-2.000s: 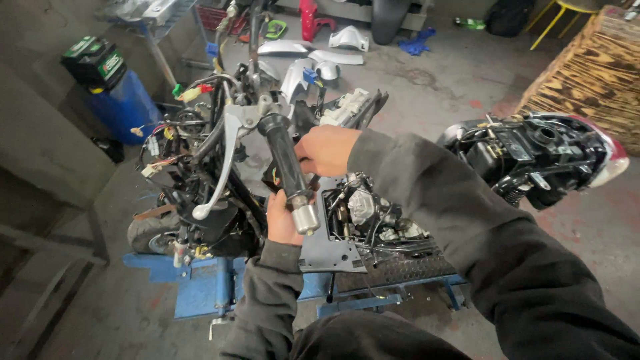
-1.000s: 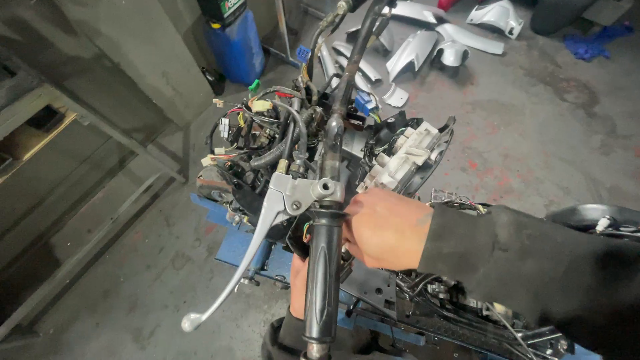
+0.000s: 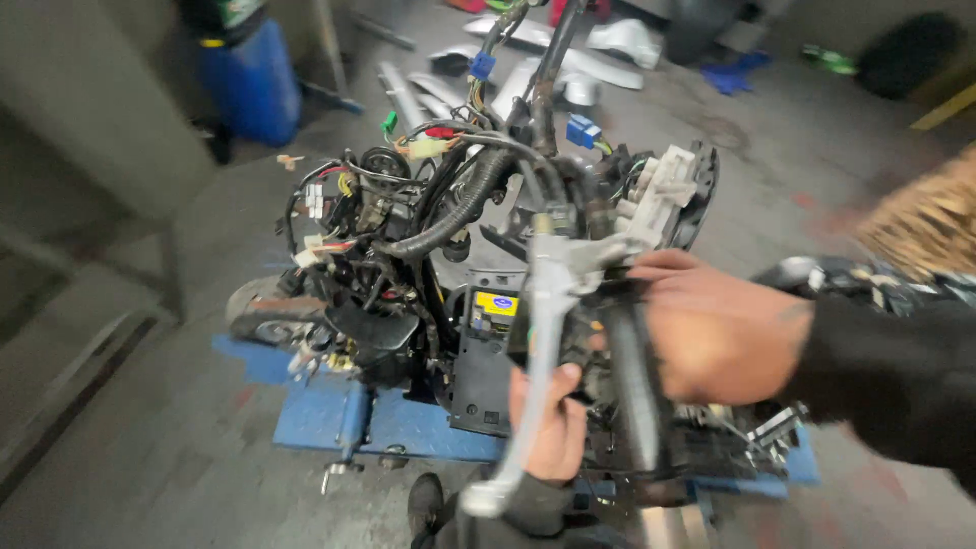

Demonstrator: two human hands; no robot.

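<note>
My left hand (image 3: pixel 553 427) is below the handlebar, behind the silver brake lever (image 3: pixel 537 389), with its fingers around a black switch housing (image 3: pixel 568 343). At the inner end of the black rubber handlebar grip (image 3: pixel 634 381) is my right hand (image 3: pixel 720 335), blurred; its fingertips are hidden behind the bar, so what they hold cannot be told. The handlebar tube (image 3: pixel 553 76) runs up and away from me. A ribbed black wiring sleeve (image 3: pixel 465 217) and loose connectors, one of them blue (image 3: pixel 583 131), lie left of and beyond the grip. A battery (image 3: pixel 496 305) with a yellow label shows beneath.
The stripped scooter stands on a blue lift platform (image 3: pixel 313 419), its wheel (image 3: pixel 267 313) at the left. Silver body panels (image 3: pixel 602 69) lie on the floor beyond. A blue drum (image 3: pixel 255 84) stands at the back left, a metal frame (image 3: pixel 168 267) at the left.
The view has shifted, and the battery and my left hand's fingers now show below the bar. Both hands stay near the inner end of the grip.
</note>
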